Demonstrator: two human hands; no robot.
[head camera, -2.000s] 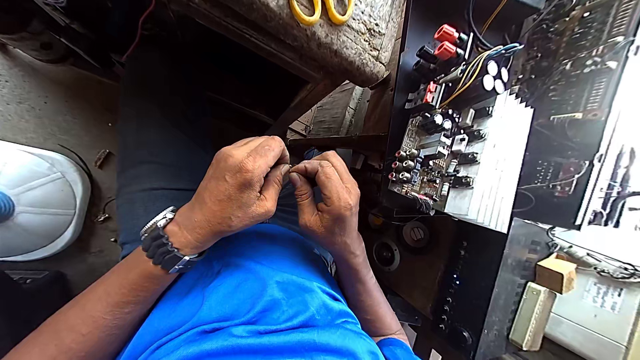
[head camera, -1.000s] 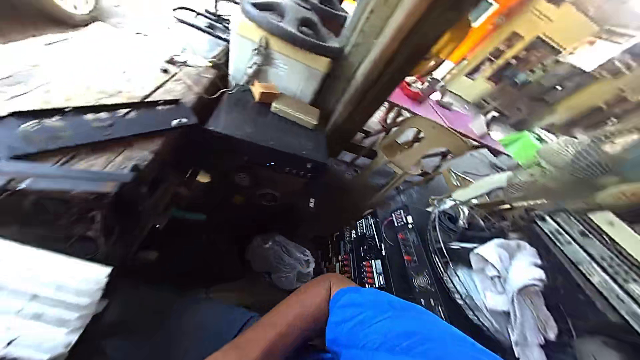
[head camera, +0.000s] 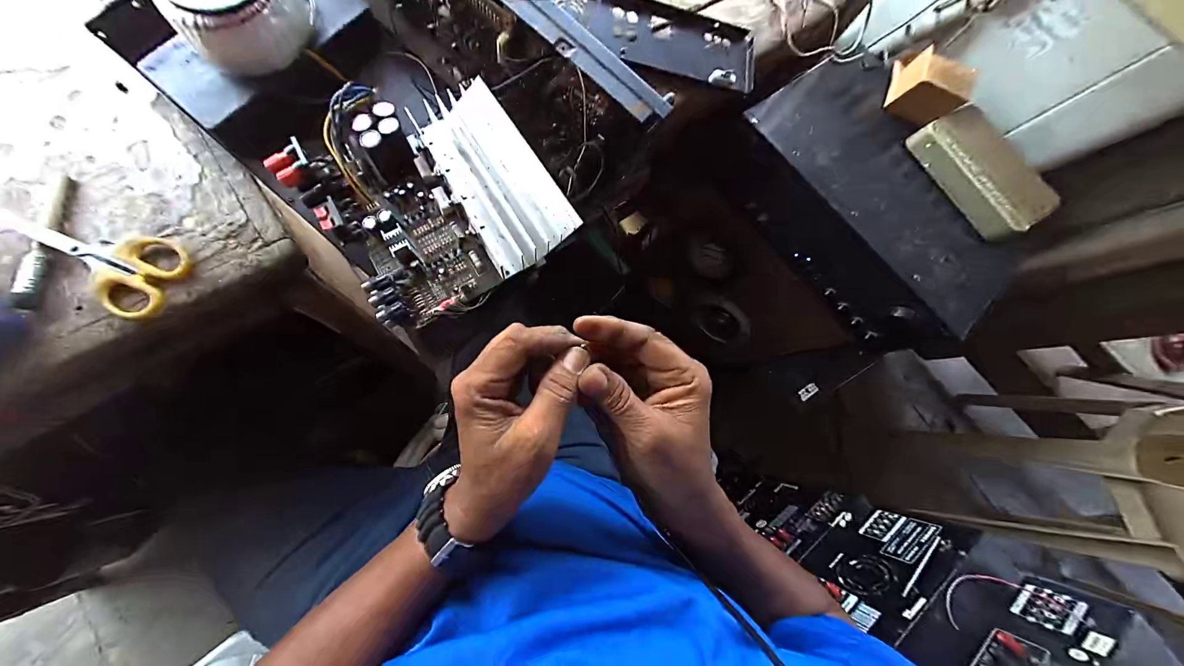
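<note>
My left hand (head camera: 509, 430), with a dark watch on its wrist, and my right hand (head camera: 657, 416) meet fingertip to fingertip over my lap. Thumb and forefinger of the left are pinched together on something too small to make out. A thin black cable (head camera: 708, 581) runs up from the lower edge across the blue shirt into my right hand, where the fingers hide its end. Beyond both hands lies an open amplifier chassis with a circuit board (head camera: 435, 250), a finned aluminium heatsink (head camera: 504, 176) and a toroidal transformer (head camera: 242, 32).
Yellow-handled scissors (head camera: 129, 273) lie on the worn wooden bench (head camera: 217, 213) at left. At right, a black equipment case (head camera: 869, 185) carries an oblong greenish box (head camera: 985, 171) and a small cardboard box (head camera: 930, 85). Black panels with connectors (head camera: 888, 564) and a plastic chair (head camera: 1064, 453) stand lower right.
The view swung far to the right, then back. Both hands were together two seconds ago and are together now. The black cable at my right hand was not visible in the earlier frames.
</note>
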